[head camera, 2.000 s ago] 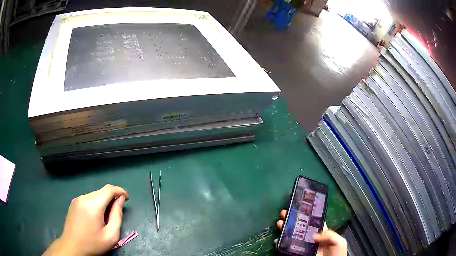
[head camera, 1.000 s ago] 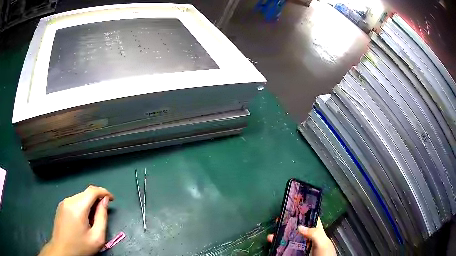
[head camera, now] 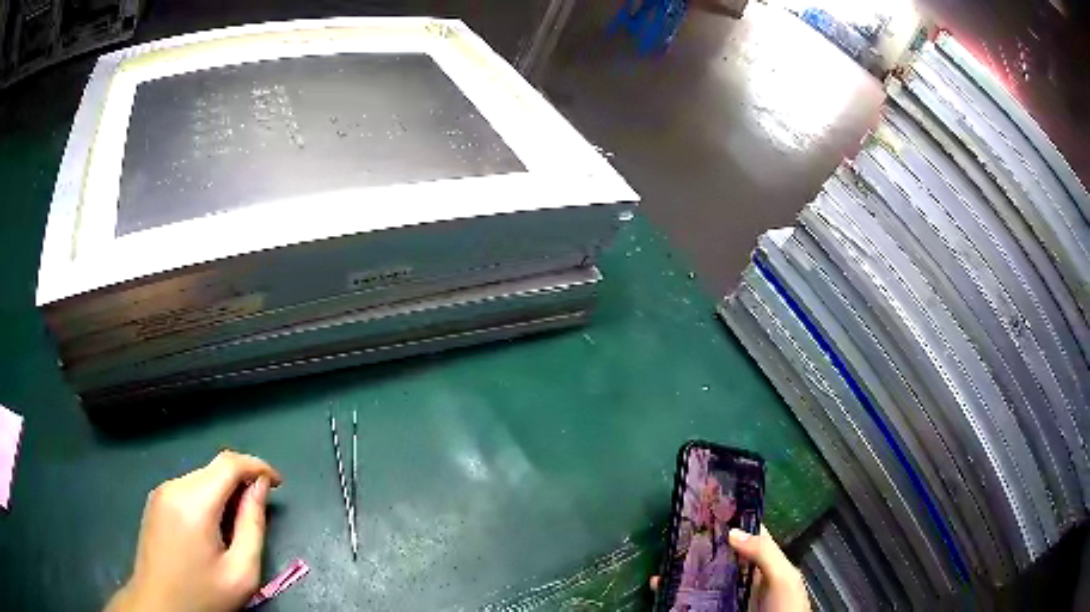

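Note:
A black smartphone (head camera: 712,526) with a lit screen is in my right hand (head camera: 771,574) at the lower right, with the thumb on the screen. My left hand (head camera: 203,532) rests on the green mat (head camera: 478,478) at the lower left, fingers curled. A small pink-and-white strip (head camera: 279,582) sticks out beside its lower edge; whether the fingers pinch it is hidden. Open tweezers (head camera: 348,484) lie on the mat just right of my left hand, untouched.
A stack of framed stencils (head camera: 395,275) fills the upper left of the bench. Upright stencil frames (head camera: 908,347), one blue-edged, stand at the right. A pinkish-white pad (head camera: 7,454) is cut off at the left edge. A blue stool (head camera: 647,24) stands on the floor behind.
The view has shifted, so the bench things sit farther left than two seconds ago. The phone's screen picture has changed and the phone sits lower. My left hand keeps its pose.

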